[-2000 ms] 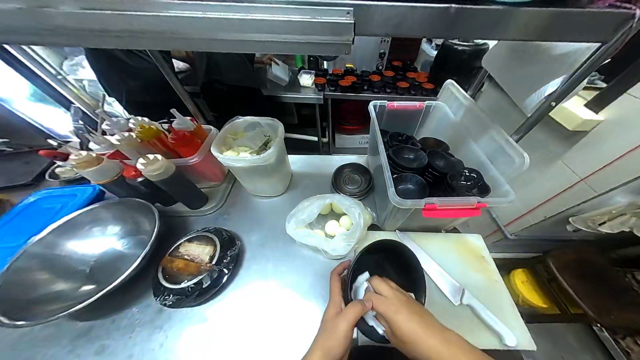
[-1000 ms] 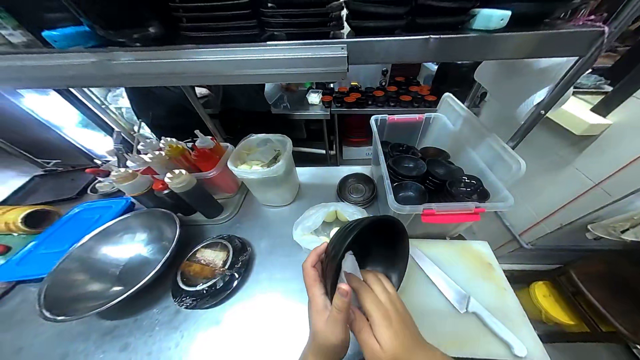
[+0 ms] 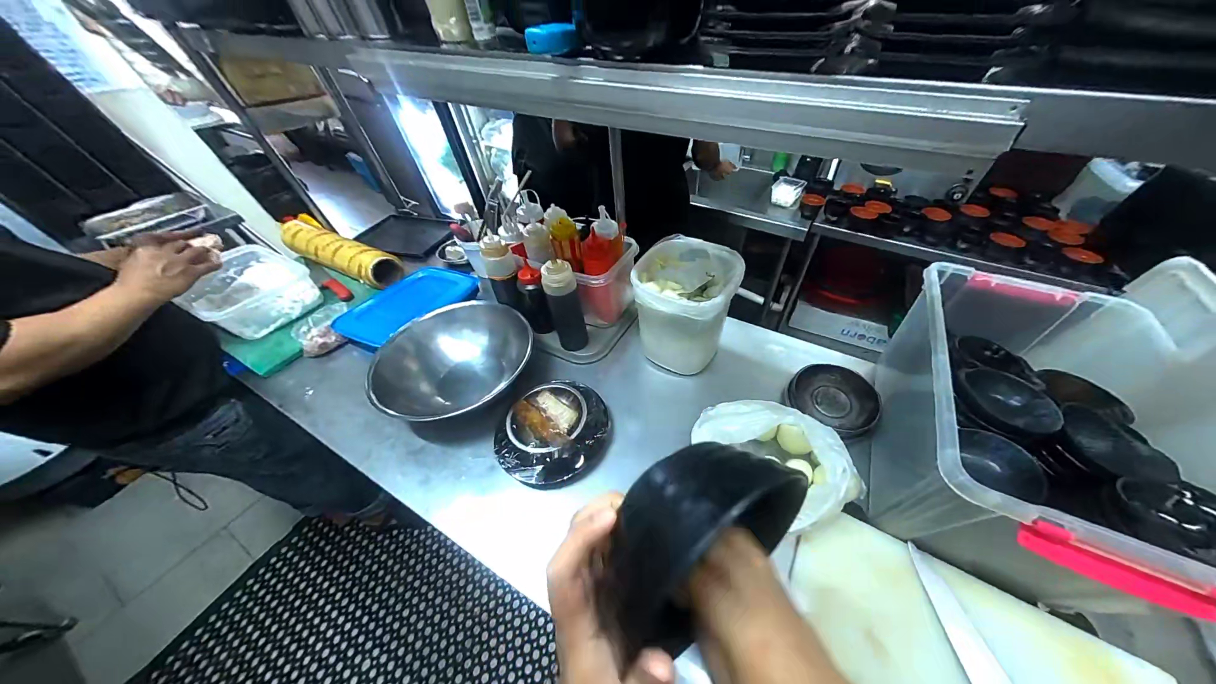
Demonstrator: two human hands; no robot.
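Observation:
My left hand (image 3: 584, 579) grips the outside of a black bowl (image 3: 679, 522), which is tilted on its side above the near edge of the steel counter. My right hand (image 3: 736, 579) reaches inside the bowl; its fingers are blurred and mostly hidden, and whatever they hold cannot be seen. Just behind the bowl, a plastic-lined container (image 3: 831, 451) holds pale round items that look like peeled eggs. A white cutting board (image 3: 864, 589) lies to the right with a knife (image 3: 955, 617) on it. Left of the bowl sits a wrapped black dish (image 3: 553, 434) with food.
A clear bin (image 3: 950, 427) of black bowls stands right. Dark round dishes (image 3: 834, 399), a white tub (image 3: 686, 323), squeeze bottles (image 3: 563, 304), a steel mixing bowl (image 3: 449, 361) and a blue lid (image 3: 404, 306) line the counter. A co-worker's hands (image 3: 166, 266) are far left. A steel shelf (image 3: 665, 90) crosses above.
The black bowl has been raised and tipped onto its side, with my right hand still inside. The white cloth or paper seen there earlier is now hidden. The view has swung left, showing a co-worker.

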